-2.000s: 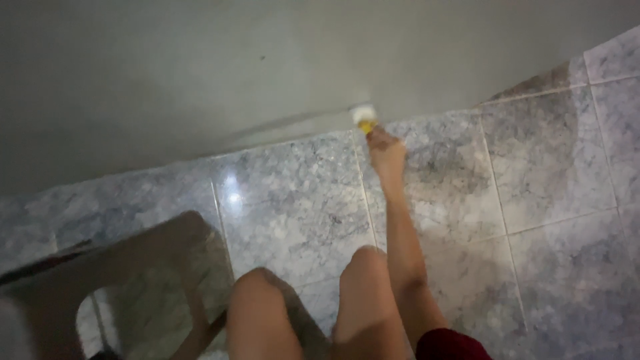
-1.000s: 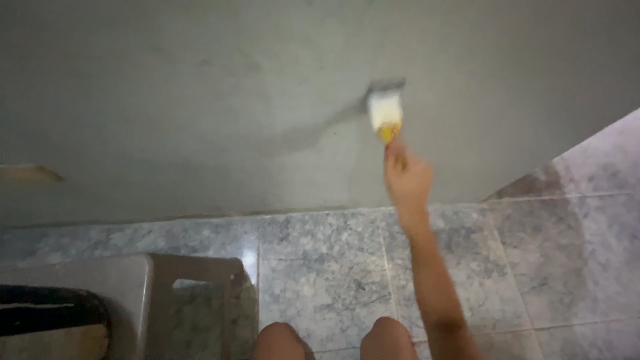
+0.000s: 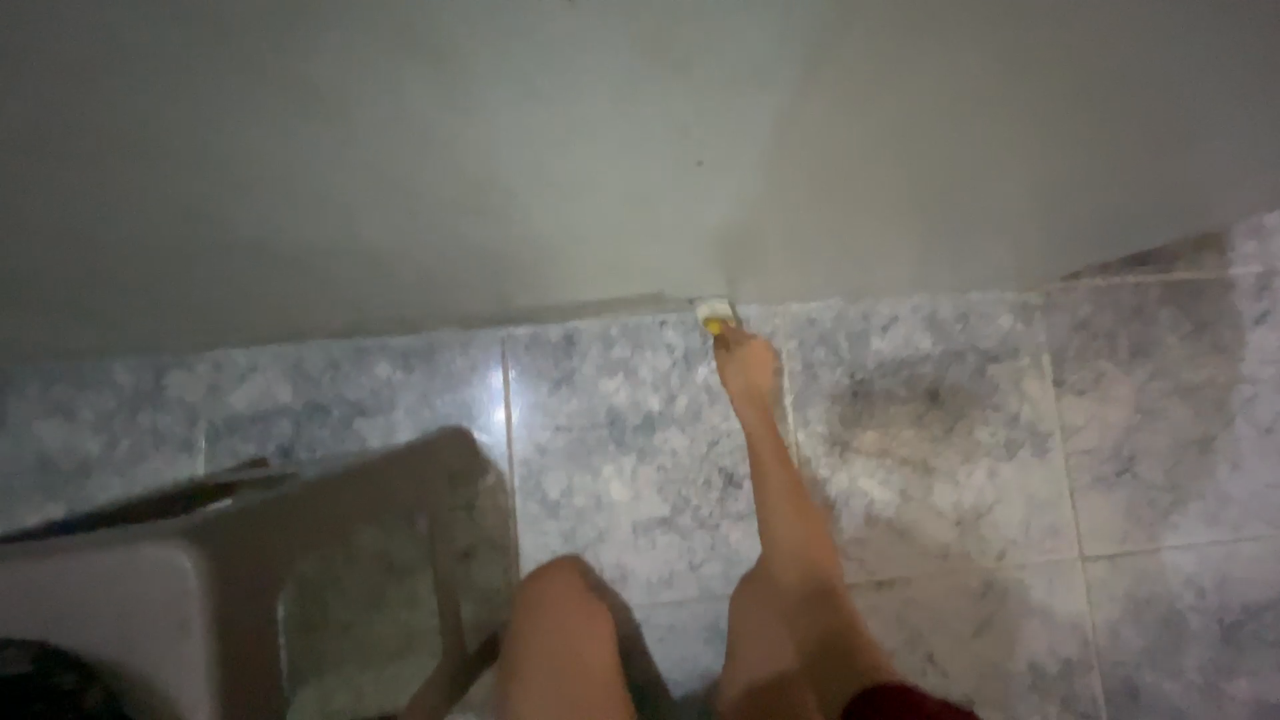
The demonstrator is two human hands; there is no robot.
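Note:
My right hand (image 3: pixel 748 362) is closed around the yellow handle of a paintbrush (image 3: pixel 714 312), whose white part shows just past my fingers. The brush is at the foot of a grey wall (image 3: pixel 600 160), where the wall meets the tiled floor (image 3: pixel 640 440). Its bristle end is blurred, so I cannot tell exactly how it touches the wall. A faint shadow lies on the wall above the brush. My left hand is out of view.
A light plastic stool (image 3: pixel 110 600) stands at the lower left, with a dark object (image 3: pixel 45 675) on it, partly cut off. My bare knees (image 3: pixel 565 610) are at the bottom middle. The wall ends at the right, near a brownish patch (image 3: pixel 1150 258).
My right hand has brought the brush down from higher on the wall to its bottom edge. Two seconds ago it was also low, near that edge. The view has shifted.

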